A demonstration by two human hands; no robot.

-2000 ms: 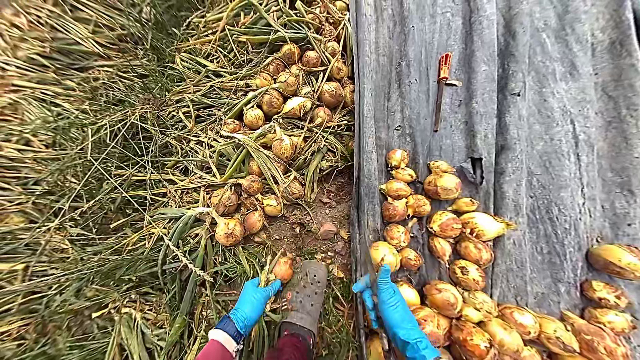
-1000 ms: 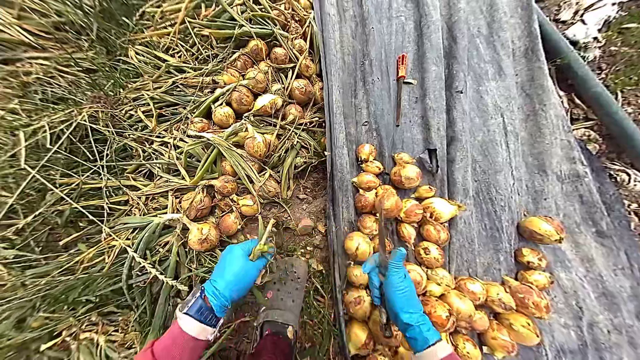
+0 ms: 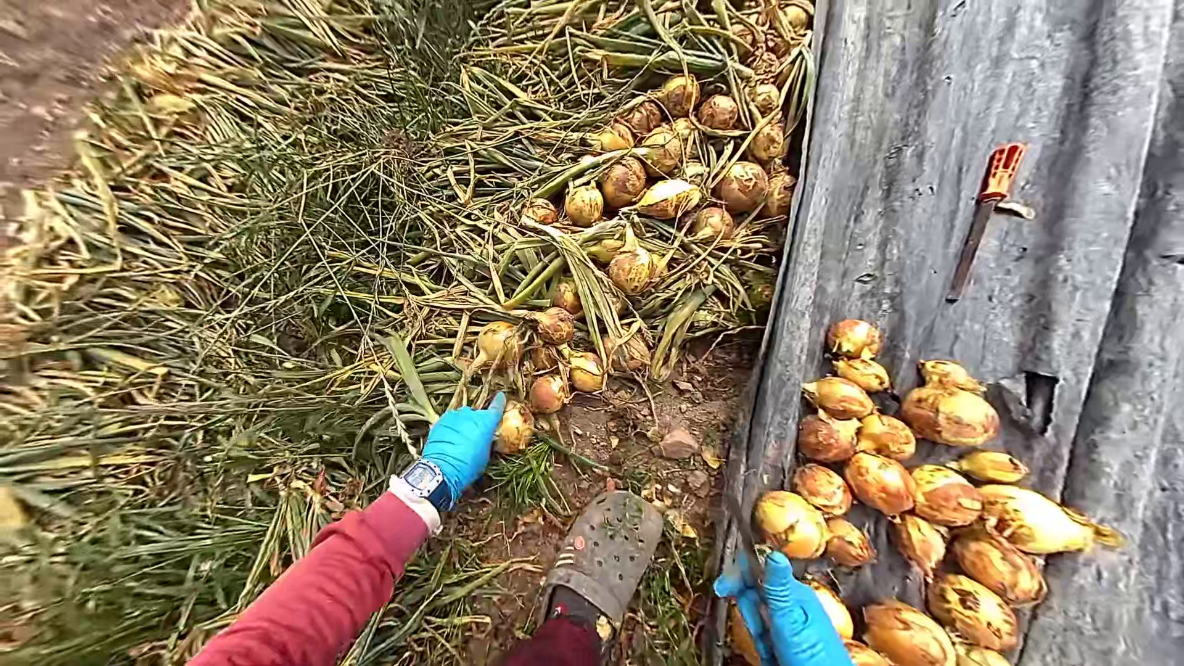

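Observation:
My left hand, in a blue glove, is at the neck of a yellow onion at the near end of the pulled onion row. Its index finger lies against the bulb; the other fingers are partly hidden, so its hold on the stalk is unclear. My right hand, also gloved in blue, is shut on a knife with a thin dark blade pointing up the view. The knife's handle is hidden in the hand. Below and beside this hand, several trimmed onions lie on grey ground-cover fabric.
A second knife with an orange-red handle lies on the fabric, which has a small tear. More onions with leaves lie along the fabric's left edge. My foot in a grey clog stands on soil between the hands.
Two seconds ago my left hand held an onion by its leaves; one second ago it held only cut leaves. Now those leaves have left it, and it has moved to an onion in the row.

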